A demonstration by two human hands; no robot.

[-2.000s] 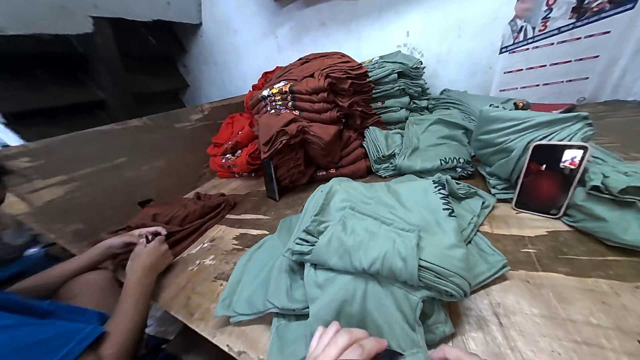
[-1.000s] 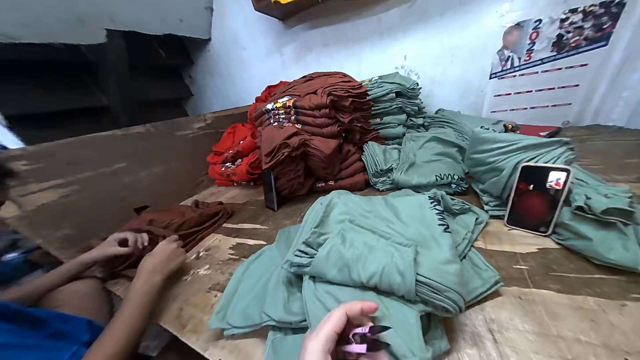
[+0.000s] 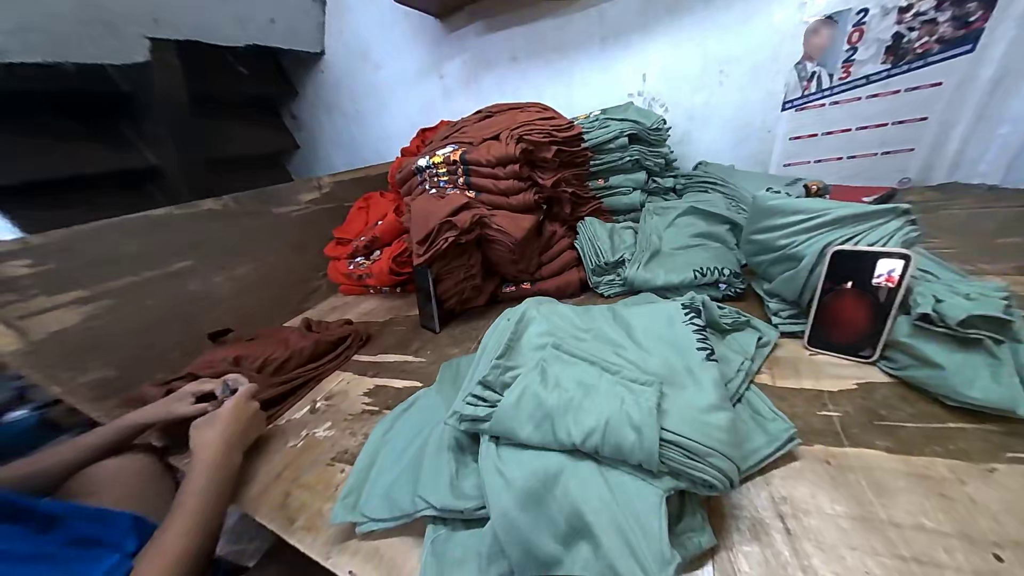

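Neither my left hand nor my right hand shows in the head view now. In front of me a pile of green shirts [image 3: 576,408] lies on the worn plywood table [image 3: 872,512], its lower folds running out of the bottom edge of the view. Dark lettering marks its upper right part. Behind it stand a tall stack of brown shirts [image 3: 512,184] with coloured prints and another stack of green shirts [image 3: 628,152]. A folded green bundle [image 3: 680,244] rests at the foot of the stacks.
A lit smartphone [image 3: 858,304] leans on green garments [image 3: 952,320] at the right. Red shirts [image 3: 370,244] and a dark upright phone-like object [image 3: 427,299] stand left of centre. At the left, a co-worker's hands [image 3: 220,412] hold something small beside a brown garment [image 3: 280,356].
My hand at the bottom edge, which held small pink-handled snips one second ago, has left the view. The co-worker's hands have come closer together.
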